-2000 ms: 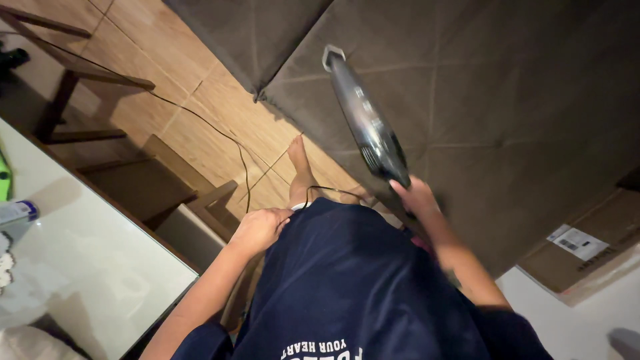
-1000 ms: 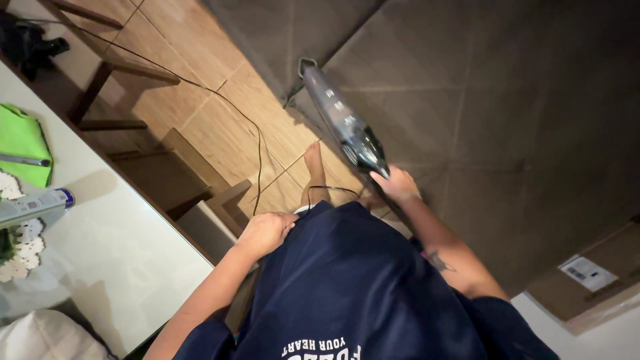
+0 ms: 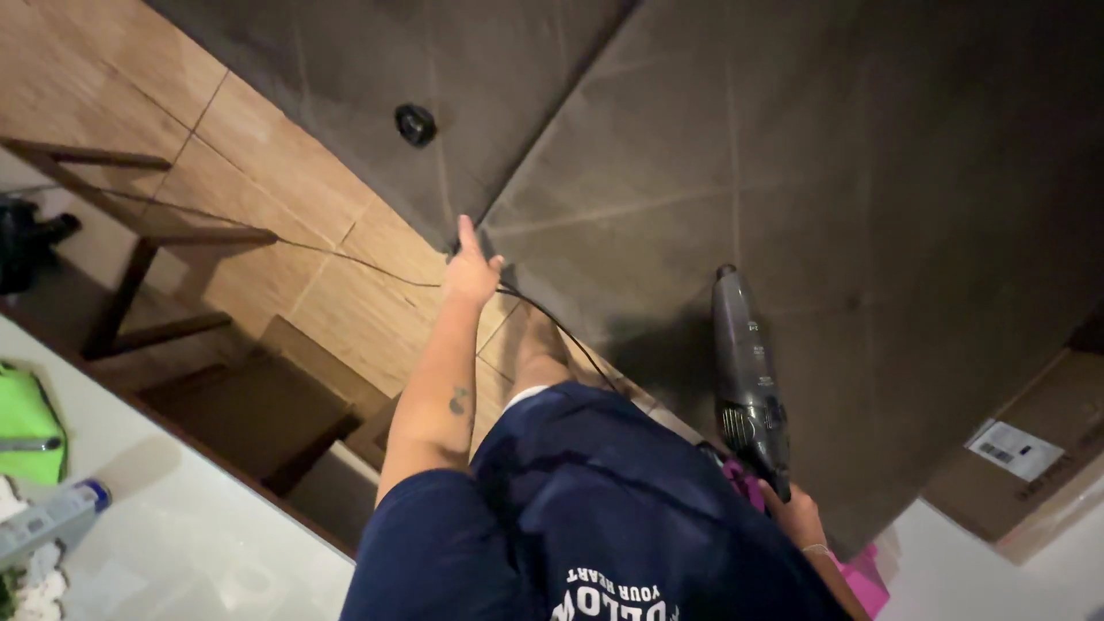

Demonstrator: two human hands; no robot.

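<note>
My right hand [image 3: 798,517] grips the rear handle of a dark handheld vacuum cleaner [image 3: 750,371], whose narrow bare tip points forward over the grey upholstered surface [image 3: 802,216]. My left hand [image 3: 472,272] is stretched forward at the corner by the seam, index finger extended. A thin black power cord [image 3: 561,323] runs through this hand, which seems closed on it with the other fingers; they are partly hidden. Ahead and to the left, a round black attachment [image 3: 416,125] lies on the upholstery.
At left are a wooden chair [image 3: 129,285] on the tiled floor [image 3: 336,285] and a white tabletop [image 3: 190,517] with a green cloth [image 3: 30,423] and a tube-like container [image 3: 56,522]. A cardboard box [image 3: 1026,448] stands at right. Pink material [image 3: 862,582] shows by my right arm.
My left hand has moved forward from my lap to the upholstery's corner. My right hand has drawn the vacuum cleaner back and right. The pale-edged nozzle no longer shows on its tip.
</note>
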